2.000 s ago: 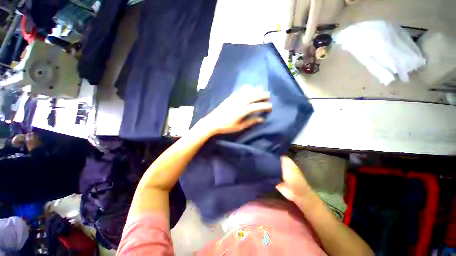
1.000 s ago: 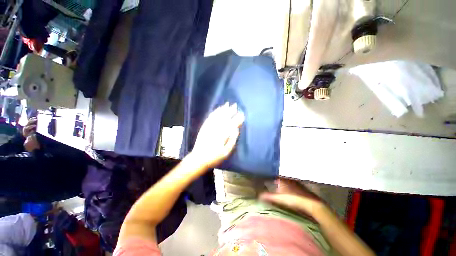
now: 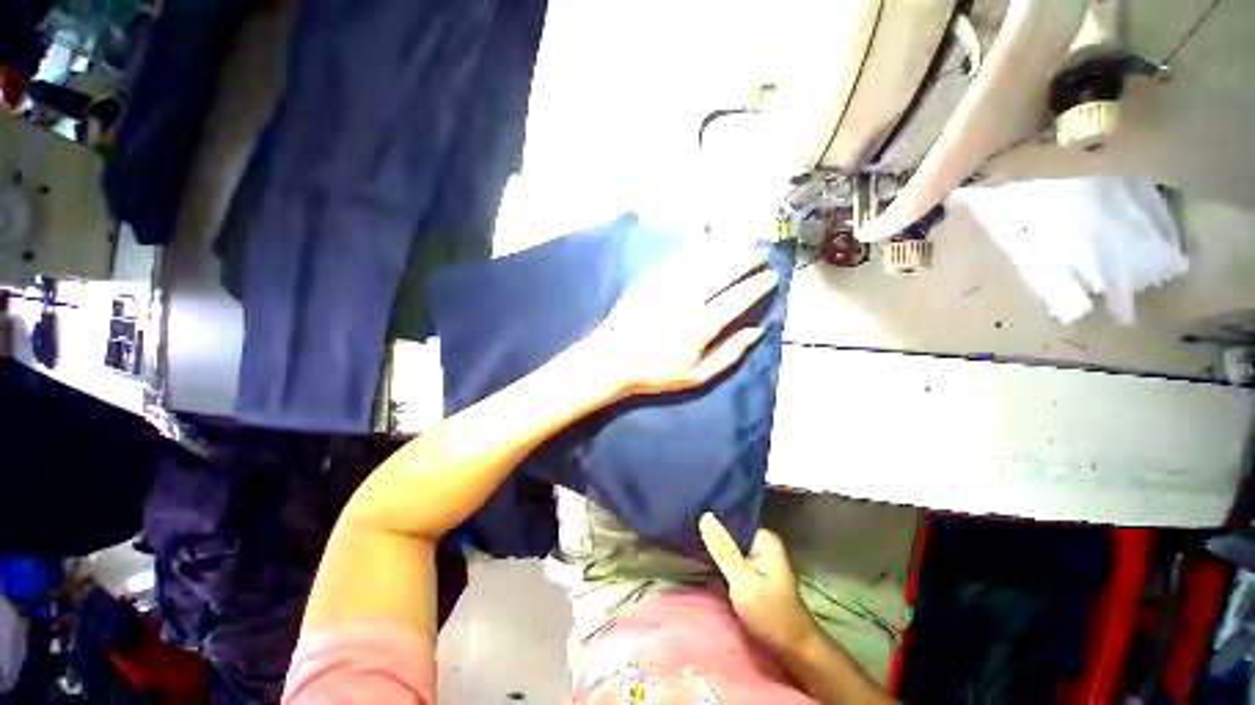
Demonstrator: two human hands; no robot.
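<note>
A navy cloth panel (image 3: 606, 455) lies on the white machine table and hangs over its front edge. Its right edge reaches up to the needle area (image 3: 787, 227) of the cream-white sewing machine (image 3: 895, 83). My left hand (image 3: 688, 324) lies flat on the upper part of the cloth, fingers spread, fingertips near the cloth edge just below the needle area. My right hand (image 3: 754, 572) holds the lower right corner of the cloth between thumb and fingers, below the table edge.
Long navy garments (image 3: 324, 276) drape left of the machine. White cloth scraps (image 3: 1087, 241) lie right of the needle, beyond a ribbed cream knob (image 3: 907, 256). A red-rimmed black bin (image 3: 1129, 606) stands under the table at right. Dark cloth (image 3: 234, 523) is heaped below left.
The cloth has turned and its right edge has moved up to the needle area. My left hand has moved up and right with it. My right hand has taken hold of the lower corner.
</note>
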